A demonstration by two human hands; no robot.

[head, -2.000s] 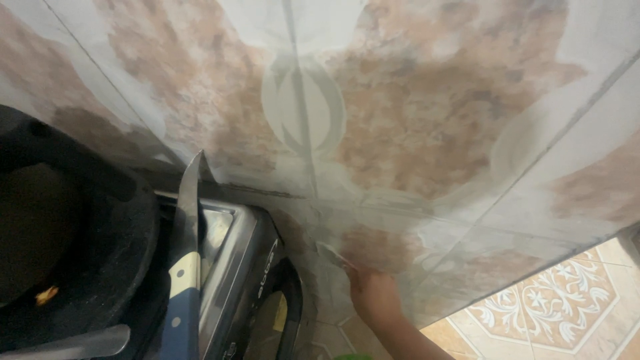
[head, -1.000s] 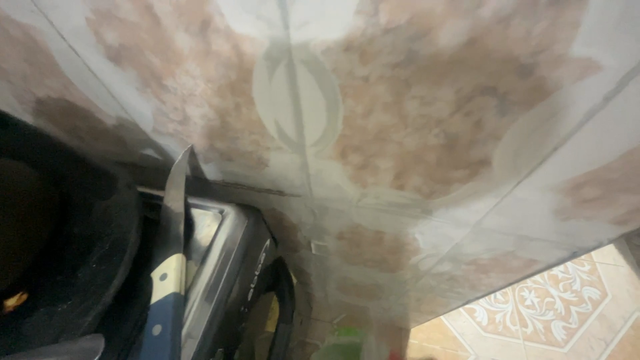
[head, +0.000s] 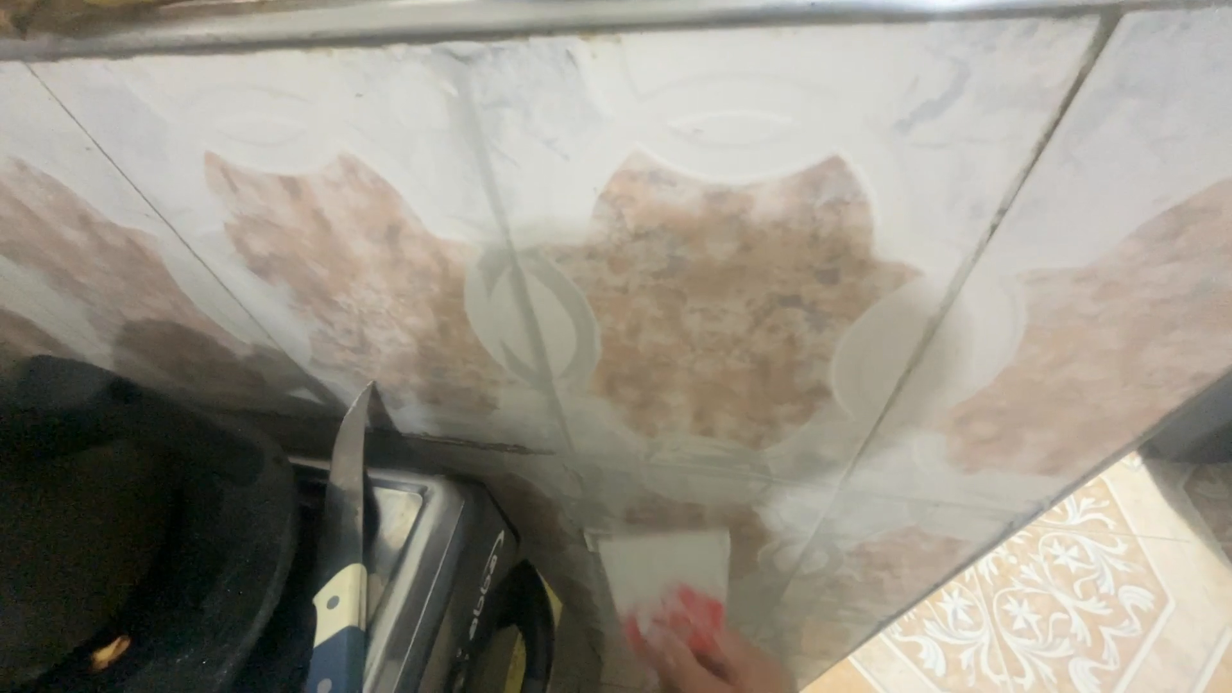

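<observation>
At the bottom, right of centre, my right hand (head: pixel 707 659) grips a blurred red and white object (head: pixel 666 577); its pale flat part lies upward of the fingers, in front of the tiled wall (head: pixel 731 289). What the object is cannot be told. To the left, a knife (head: pixel 345 558) with a cream and blue handle rests by the edge of a metal appliance (head: pixel 443 539), its blade tip pointing toward the wall. My left hand is out of view.
A large black pan (head: pixel 221 520) with a small scrap inside stands at the left. A black handle (head: pixel 529 616) sits beside the appliance. Patterned floor tiles (head: pixel 1039 577) lie at the lower right, and a metal edge (head: pixel 577 19) runs along the top.
A hand was low by the wall two seconds ago and out of clear sight one second ago. It now shows holding the red and white object. The view takes in more of the upper wall.
</observation>
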